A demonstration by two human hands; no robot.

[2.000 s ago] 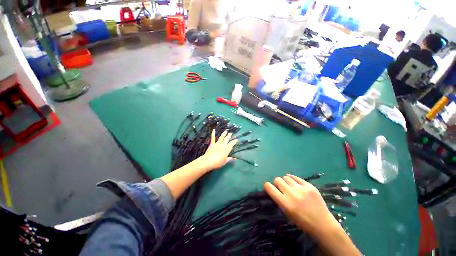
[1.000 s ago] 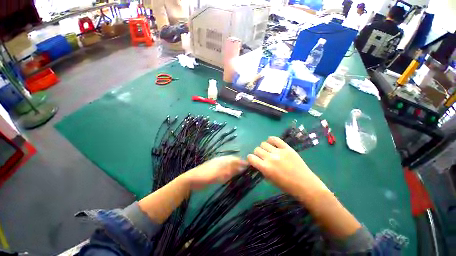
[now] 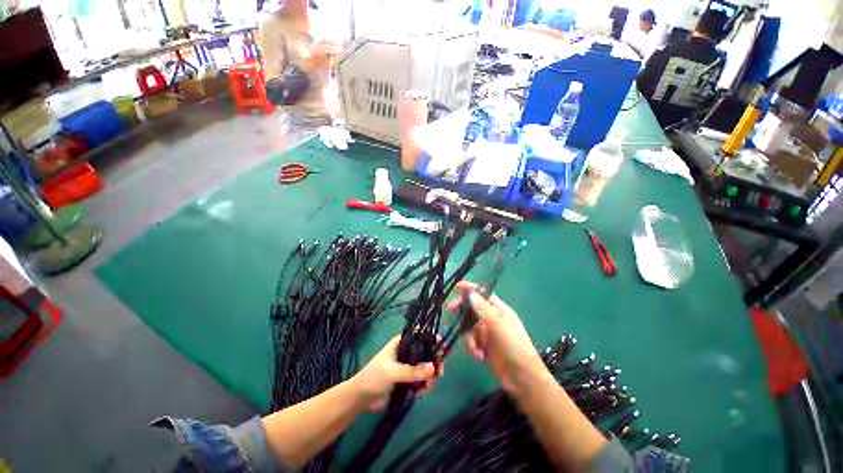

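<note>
My left hand (image 3: 399,371) is closed round a bunch of black power cables (image 3: 427,309), held upright with the plug ends up, in front of the middle of the table. My right hand (image 3: 492,334) is just right of the bunch, its fingers closed on a few cables near their upper part; these are blurred. A heap of black cables (image 3: 323,323) lies on the left with its plugs fanned towards the far side. Another heap (image 3: 499,430) lies at the lower right, its silver tips pointing right, partly behind my right forearm.
On the green mat (image 3: 203,296) are orange-handled scissors (image 3: 294,173), a red-handled tool (image 3: 368,205), white strips (image 3: 412,222), a white bottle (image 3: 383,186), red-handled cutters (image 3: 602,252) and a clear plastic container (image 3: 662,248). Blue bins (image 3: 543,180) and a beige machine (image 3: 393,88) stand behind. People are beyond.
The bunch lay slanting to the right under both hands; now my left hand holds it upright. My right hand has come off the main bunch onto a few cables. The view has shifted slightly.
</note>
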